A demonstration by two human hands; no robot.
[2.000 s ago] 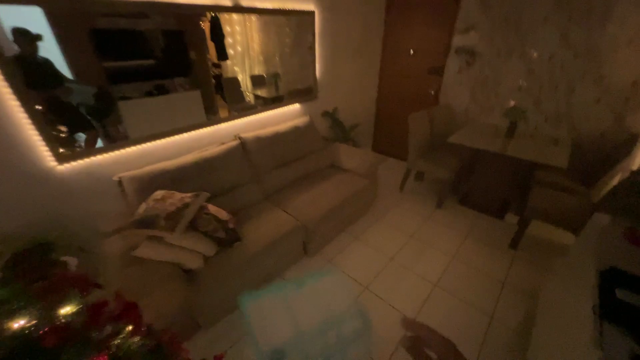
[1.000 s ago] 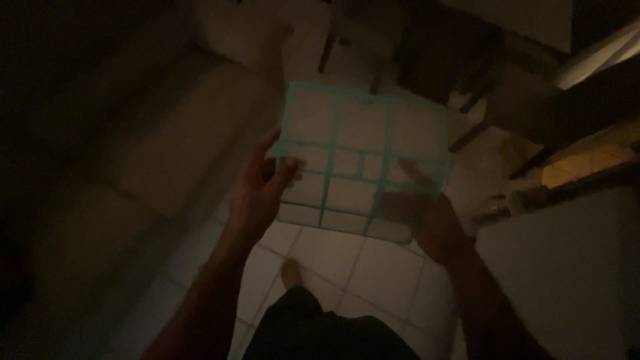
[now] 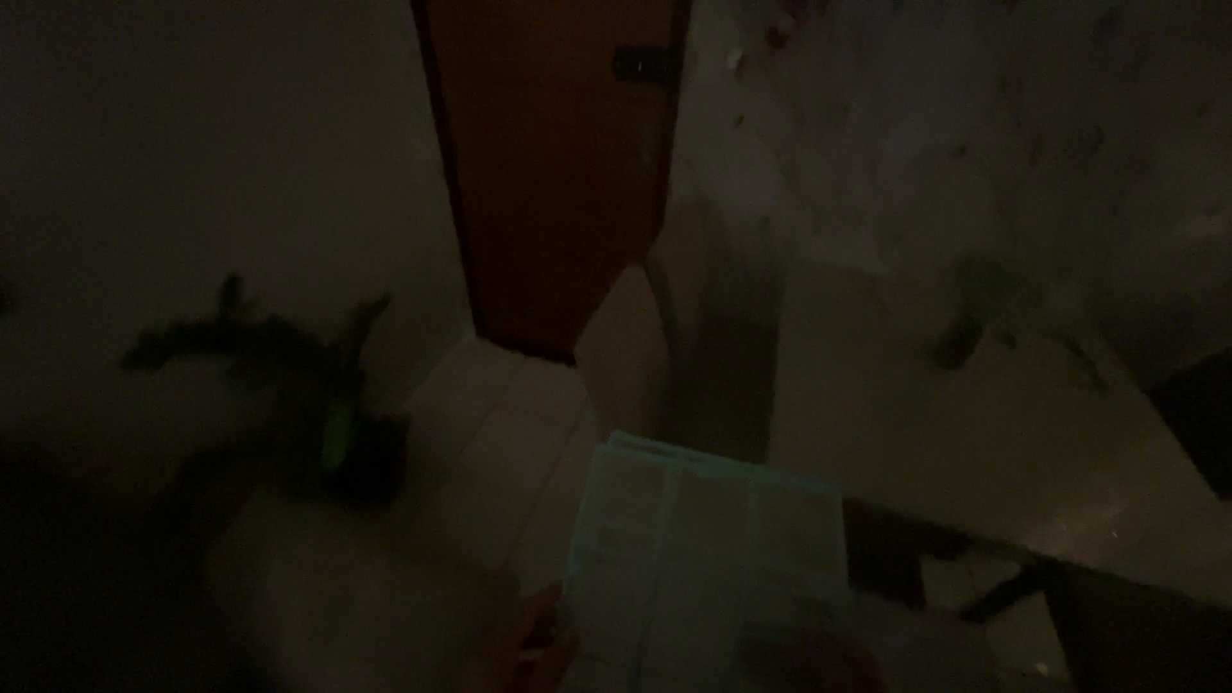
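Observation:
A translucent mesh filter panel with a pale teal grid frame (image 3: pixel 707 539) is held low in the middle of the dim view. A second edge shows along its top, so there may be two panels stacked. My left hand (image 3: pixel 539 640) grips its lower left edge. My right hand (image 3: pixel 833 659) is very dark and blurred at the lower right of the panel, seemingly holding it from there; its fingers are hard to make out.
Ahead stands a brown door (image 3: pixel 558 173) with a dark lock (image 3: pixel 645 64). A potted plant (image 3: pixel 361 443) is at the left. On the right, a pale table (image 3: pixel 905 433) carries a small plant (image 3: pixel 1001 294), with a chair (image 3: pixel 630 346) beside it. Tiled floor (image 3: pixel 510 452) lies between.
The view has swung up from the floor toward the door and table. The panel stays in my hands. The room looks much darker than two seconds ago.

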